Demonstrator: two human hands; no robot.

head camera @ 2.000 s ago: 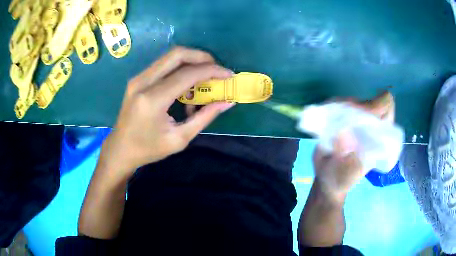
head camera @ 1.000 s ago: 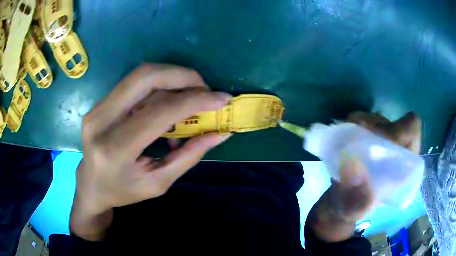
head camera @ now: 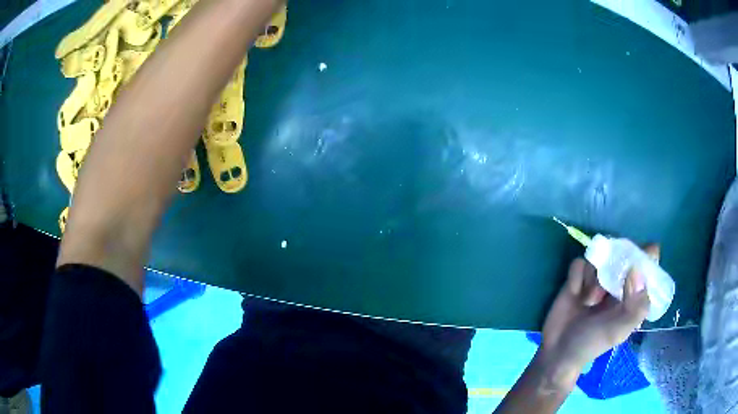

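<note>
My right hand is shut on the translucent white glue bottle near the table's front edge at the right. The bottle's yellow-green needle tip points up and left, above the green surface, touching no shell. My left forearm crosses the pile of yellow shells at the left, and my left hand is beyond the top edge of the picture. The arm hides part of the pile. Several shells show dark paired openings near one end.
The dark green table has a curved pale rim at the back. Small white specks lie on it. Grey textured cloth is at the right edge. Dark clothing is at the left edge. A blue stool stands below the table at the right.
My left hand has moved from the middle up and left, out of the picture, and the shell it held no longer shows there. The bottle is away from any shell. The view shows more table.
</note>
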